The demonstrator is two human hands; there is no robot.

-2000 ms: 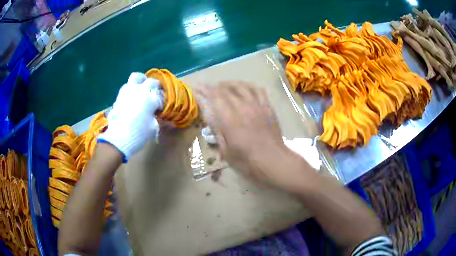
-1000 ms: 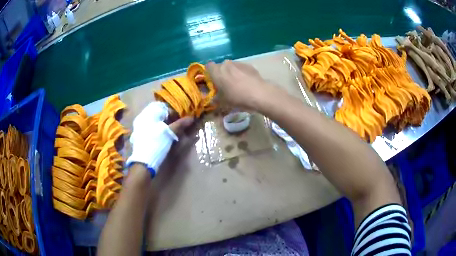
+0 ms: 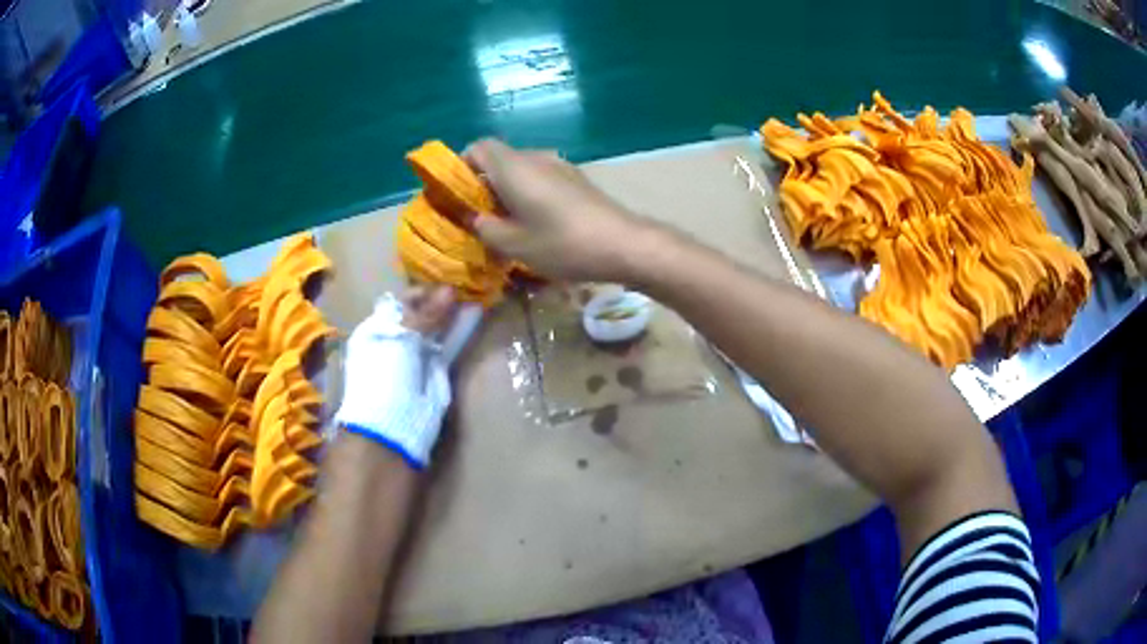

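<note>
A bundle of several orange rings (image 3: 440, 245) stands on the brown cardboard (image 3: 503, 503), near its back left. My right hand (image 3: 541, 211), bare, grips the upper right rings, which lean to the left. My left hand (image 3: 400, 371), in a white glove with a blue cuff edge and bare fingertips, is at the bundle's lower front edge with its fingers bent; whether it grips is unclear. A white glue cup (image 3: 615, 317) with amber liquid stands right of the bundle on clear film (image 3: 566, 390).
Nested orange pieces (image 3: 176, 403) stand at the left table edge beside a blue crate (image 3: 98, 377) of orange rings. An orange strip heap (image 3: 931, 239) and tan strips (image 3: 1088, 176) lie right. A green surface (image 3: 340, 138) runs behind. A white cloth (image 3: 770, 409) lies partly under my right forearm.
Since one second ago, the right-hand rings of the bundle have moved up and left with my right hand. My left hand has shifted slightly right and down. The view has moved a little.
</note>
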